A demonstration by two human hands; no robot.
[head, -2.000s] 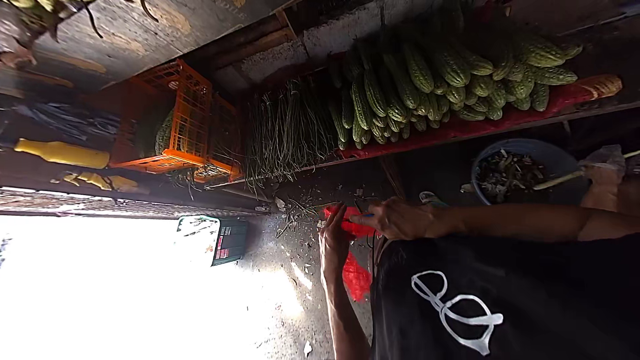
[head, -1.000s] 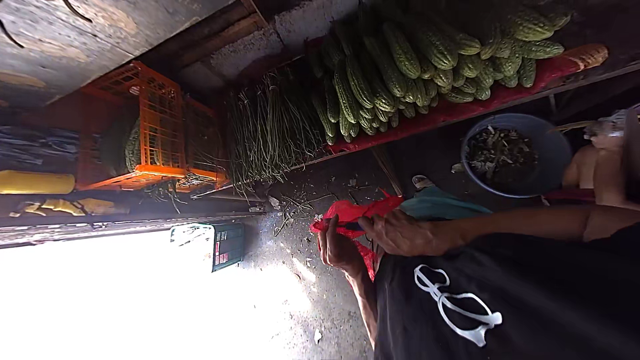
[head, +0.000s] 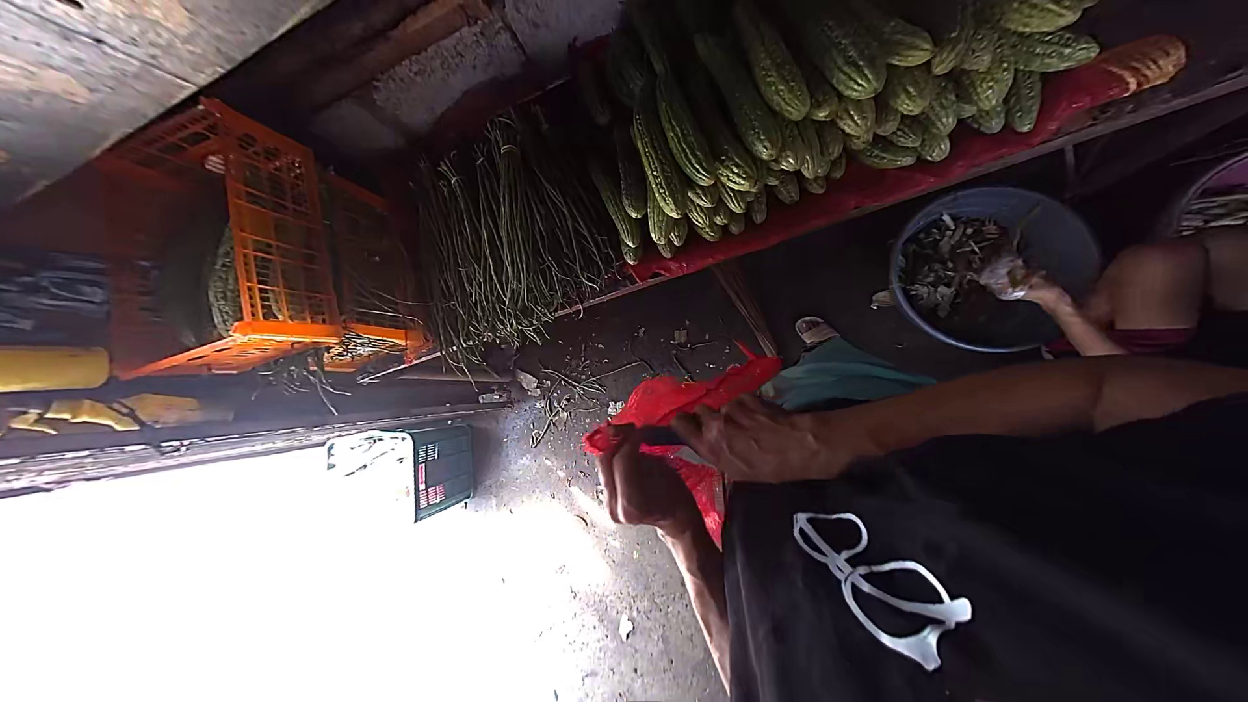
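Observation:
Both my hands are at the lower middle, close together at a red mesh bag (head: 673,400). My left hand (head: 639,478) has its fingers closed on the gathered edge of the bag. My right hand (head: 760,439), just to its right, grips a dark, narrow object (head: 653,436) that spans the gap between the hands; what it is cannot be told. Part of the red mesh hangs behind the hands beside my black shirt (head: 975,556), which bears a white glasses print. The fingertips are partly hidden.
Green bitter melons (head: 760,117) lie on a red-covered shelf (head: 877,195) beside bundled long beans (head: 507,234). Orange crates (head: 283,244) stand left, a dark green crate (head: 444,468) below. A co-worker's hand (head: 1038,290) reaches into a blue-grey basin (head: 975,341) of scraps.
The red mesh, partly hanging low two seconds ago, now spreads more above my hands. The co-worker's hand has moved into the basin. The view has shifted.

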